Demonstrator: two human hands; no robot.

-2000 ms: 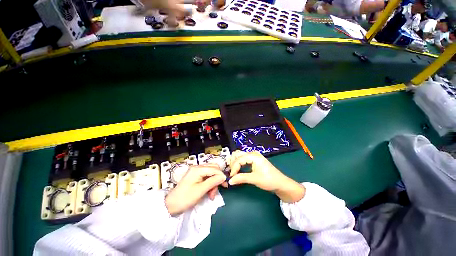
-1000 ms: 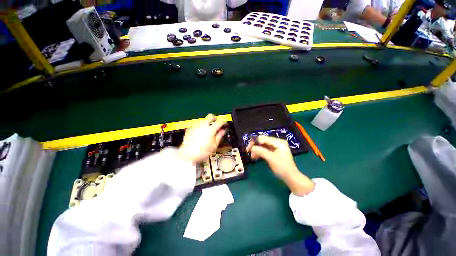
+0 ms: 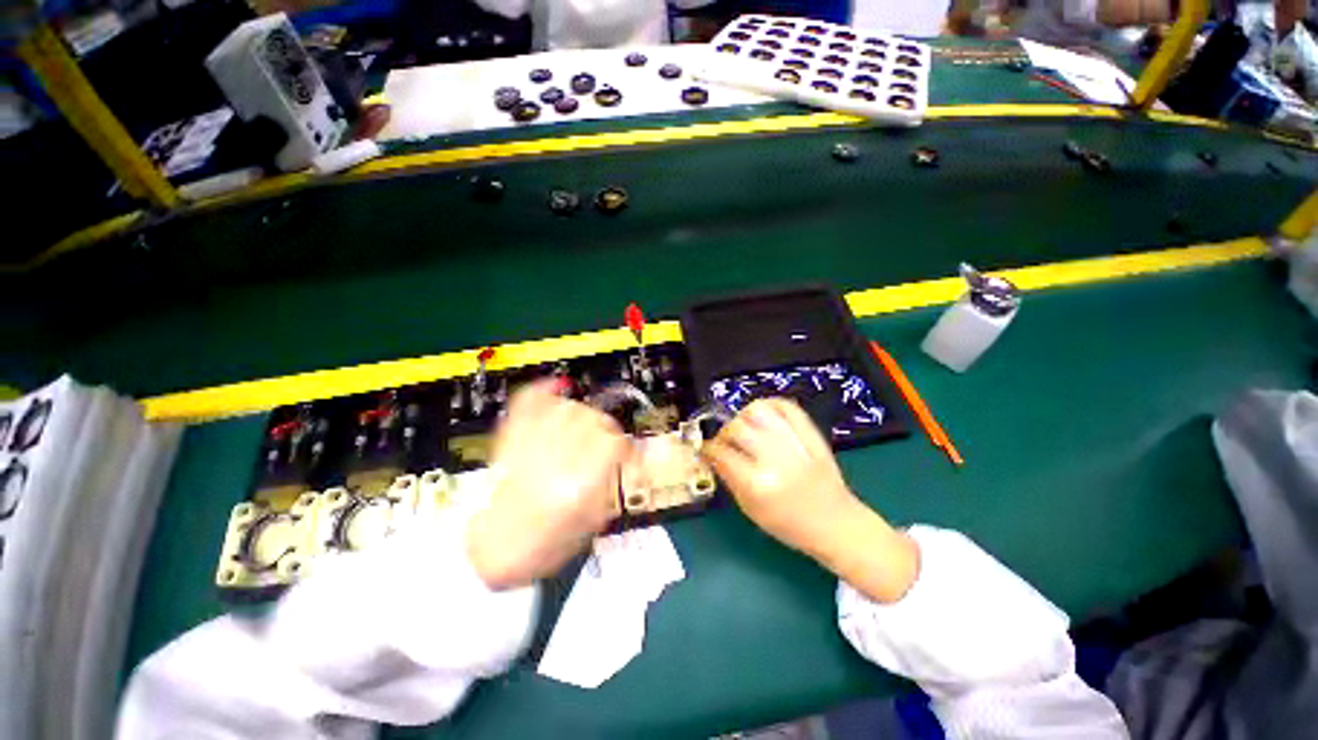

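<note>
My left hand (image 3: 557,484), blurred, is over the second cream block from the right. A thin ring part (image 3: 627,399) shows at its fingertips, held above the fixture row. My right hand (image 3: 788,477) has its fingers pinched at the back right corner of the rightmost cream block (image 3: 668,477); a small dark, shiny bit shows there, too blurred to name. That block shows no ring in its nest. The toggle clamp (image 3: 636,325) behind it stands up, red tip high. The black parts tray (image 3: 766,321) holds loose blue-and-white inserts (image 3: 795,393).
A white cloth (image 3: 614,607) lies in front of the fixtures. An orange stick (image 3: 916,405) and a white bottle (image 3: 971,327) are right of the tray. White foam trays (image 3: 80,535) are stacked at left. Small rings (image 3: 612,200) lie on the belt beyond the yellow edge.
The rightmost clamp now stands raised, and the ring seen in its block is gone from the nest. My left hand has come down and forward; my right hand has left the inserts for the block's corner.
</note>
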